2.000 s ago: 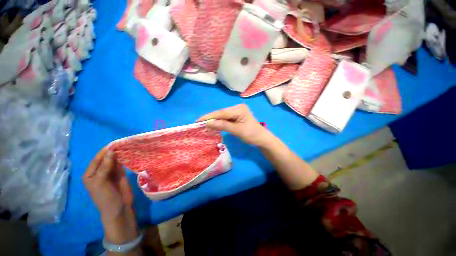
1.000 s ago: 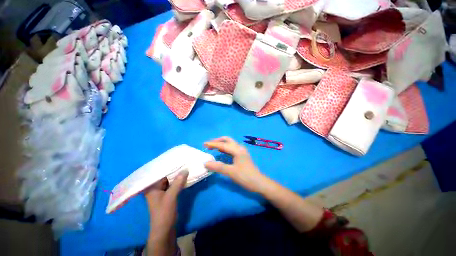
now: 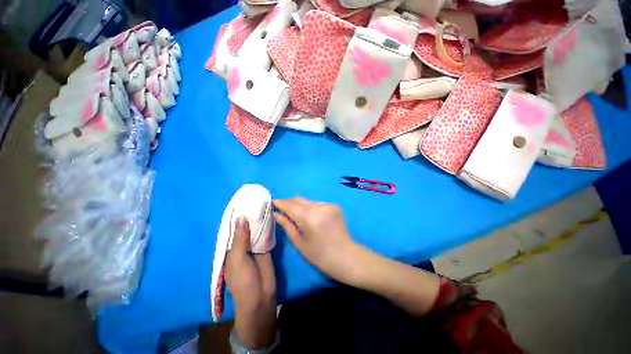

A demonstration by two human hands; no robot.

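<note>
A flap pouch (image 3: 248,207), off-white with a strip of coral lining showing at its lower left edge, is held on end above the blue cloth. My left hand (image 3: 250,280) grips it from below, thumb on its face. My right hand (image 3: 315,231) is at the pouch's right edge, thumb and fingertips close together there; whether they pinch the edge or a thread I cannot tell. Thread snips (image 3: 373,185) with dark blades and a magenta handle lie on the cloth beyond my right hand.
A large heap of open pouches (image 3: 367,76) covers the far side of the blue table (image 3: 187,180). Closed pouches (image 3: 79,128) stand in overlapping rows at the left, with shiny plastic bags (image 3: 97,228) nearer me. A brown carton (image 3: 28,145) is at the left edge.
The pouch has gone from held open, coral lining facing me, to turned over and now upright on end. My left hand has moved right to its lower part. The snips have come into clear view.
</note>
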